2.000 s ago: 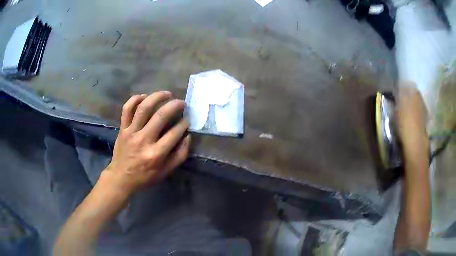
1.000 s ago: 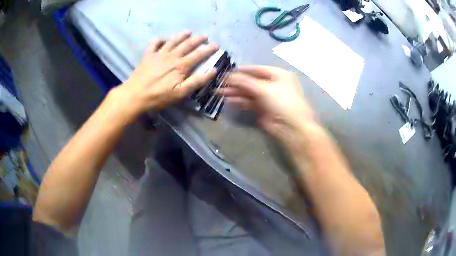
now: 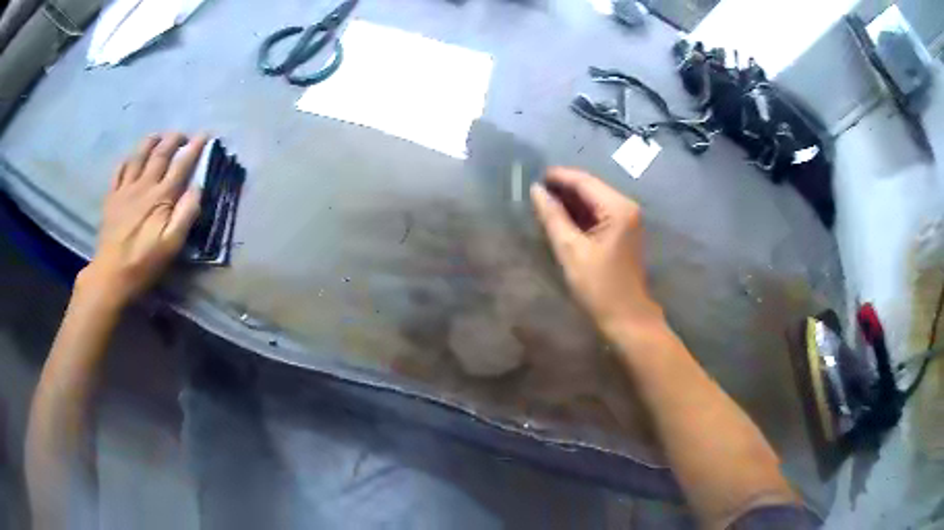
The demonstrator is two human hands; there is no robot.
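Observation:
My left hand (image 3: 148, 223) lies on the left part of a stack of pressed pockets (image 3: 220, 202) at the table's left; its dark layered edges fan out to the right of my fingers. My right hand (image 3: 595, 243) is over the middle of the table, with thumb and forefinger pinched at the corner of a blurred, greyish, semi-clear plate (image 3: 504, 166), which looks like the pocket template. The fingers' exact hold on it is blurred.
Dark-handled scissors (image 3: 305, 47) touch a white sheet (image 3: 409, 85) at the back. Black garment parts (image 3: 761, 114) with white tags lie at the far right. The iron (image 3: 833, 378) stands at right. Another white piece (image 3: 140, 26) lies far left.
My right hand has left the stack and moved right, now with the semi-clear plate at its fingertips. My left hand stays at the stack. The view has turned right, bringing the iron back in.

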